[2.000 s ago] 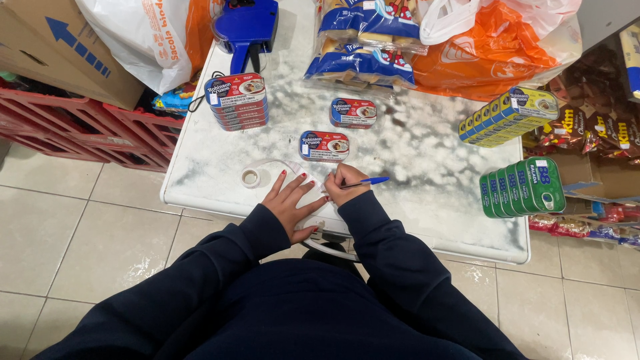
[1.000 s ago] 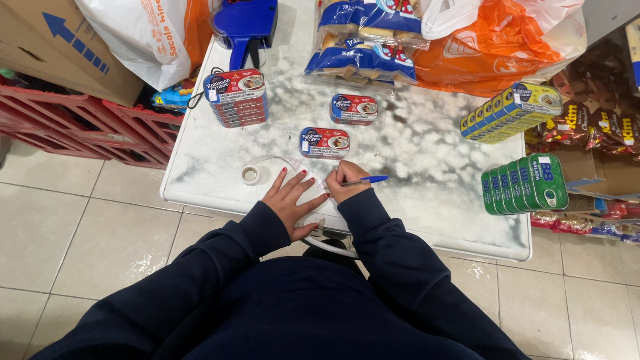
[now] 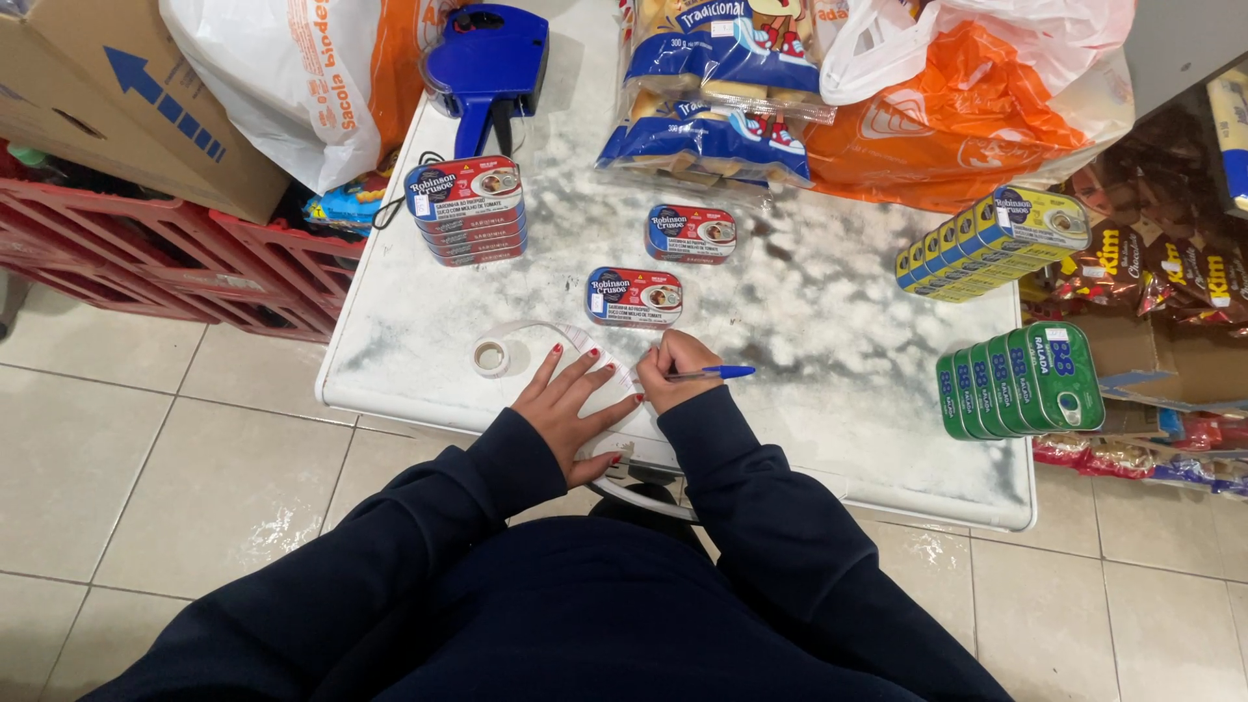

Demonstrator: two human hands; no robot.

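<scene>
My left hand [image 3: 573, 411] lies spread over a paper label strip [image 3: 606, 369], pressing it on the white table [image 3: 829, 390]. In my right hand [image 3: 680, 372] is a blue-capped pen [image 3: 721, 371], its tip hidden by the fingers at the strip's right edge. A small label roll [image 3: 490, 357] lies left of my left fingers. Just beyond my hands is a red and blue sardine tin [image 3: 635, 296], with more such tins [image 3: 690, 233] behind it. A stack of the same tins [image 3: 466, 210] stands at the left, near a blue price labeling gun [image 3: 487, 68].
Yellow tins [image 3: 993, 242] and green tins [image 3: 1021, 380] stand in rows at the right. Snack packs [image 3: 721, 88] and an orange and white plastic bag [image 3: 965, 107] occupy the back. Red crates [image 3: 127, 253] and a cardboard box [image 3: 136, 97] are left of the table.
</scene>
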